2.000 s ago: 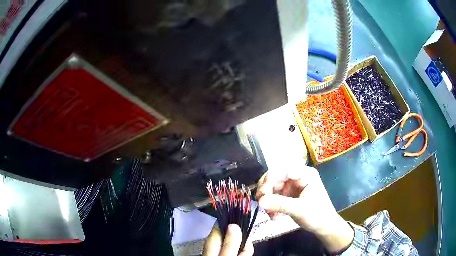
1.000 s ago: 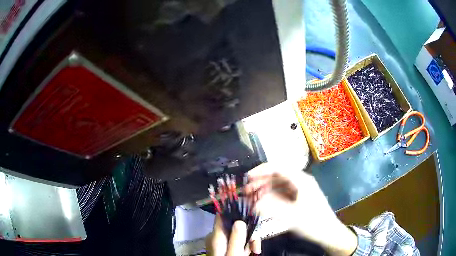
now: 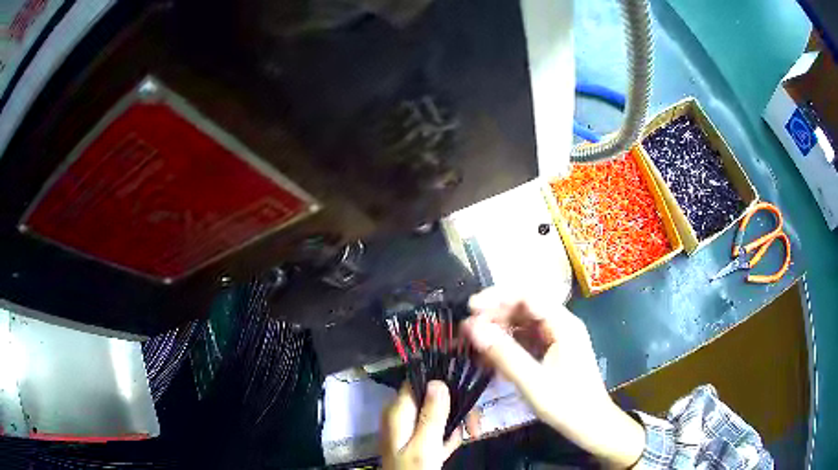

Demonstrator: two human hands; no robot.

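My left hand (image 3: 423, 427) is closed around a bunch of black cables (image 3: 446, 381) at the lower middle, below the press. Red core wires (image 3: 424, 336) with silvery tips fan out from its top, close to the dark crimping die (image 3: 404, 298). My right hand (image 3: 542, 367) is at the right side of the bunch, thumb and fingertips close together by the wire ends. The fingertips are blurred, so whether they pinch a wire cannot be told.
The crimping press (image 3: 368, 119) fills the upper left. Trays of red ferrules (image 3: 614, 225) and black ferrules (image 3: 696, 176), orange-handled snips (image 3: 763, 246) and a flexible conduit (image 3: 638, 83) are at right. A cable bundle (image 3: 248, 367) hangs left, beside a grey cable rest (image 3: 73, 381).
The bunch has moved slightly up towards the die. My right hand swept across the wire ends one second ago and is now back at the bunch's right side.
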